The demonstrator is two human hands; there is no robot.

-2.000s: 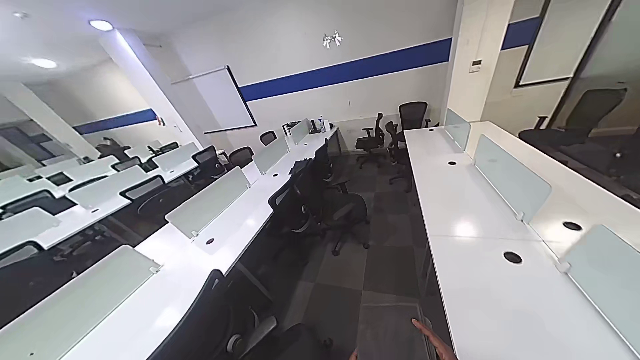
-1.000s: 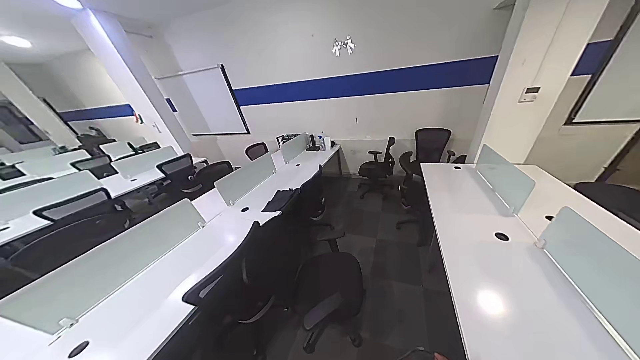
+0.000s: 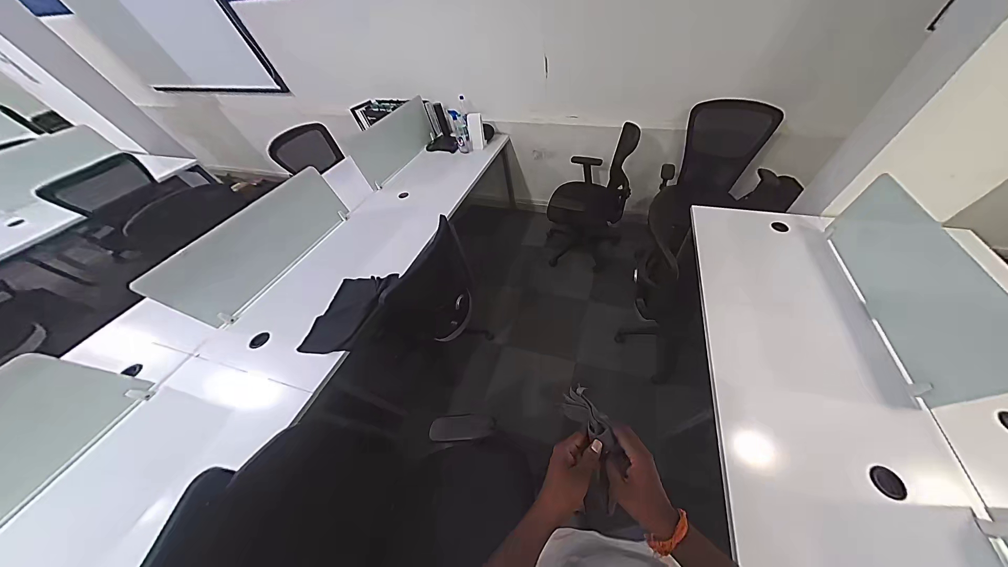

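A bunched grey cloth is pinched between my two hands at the bottom centre, over the dark carpet. My left hand grips it from the left, thumb on top. On the cloth's other side my right hand closes around it, an orange band at the wrist. The lower folds hang between the palms and are partly hidden. Left of me a dark folded cloth lies on the white desk, against a black mesh office chair.
Another white desk with frosted dividers runs along my right. Black office chairs stand by the far wall and beside the right desk. Bottles and files are at the left desk's far end. A chair seat is close at lower left.
Both hands have come into fuller view, holding the grey cloth; earlier only parts of them showed at the bottom edge. The view has moved forward between the desks and tilted down.
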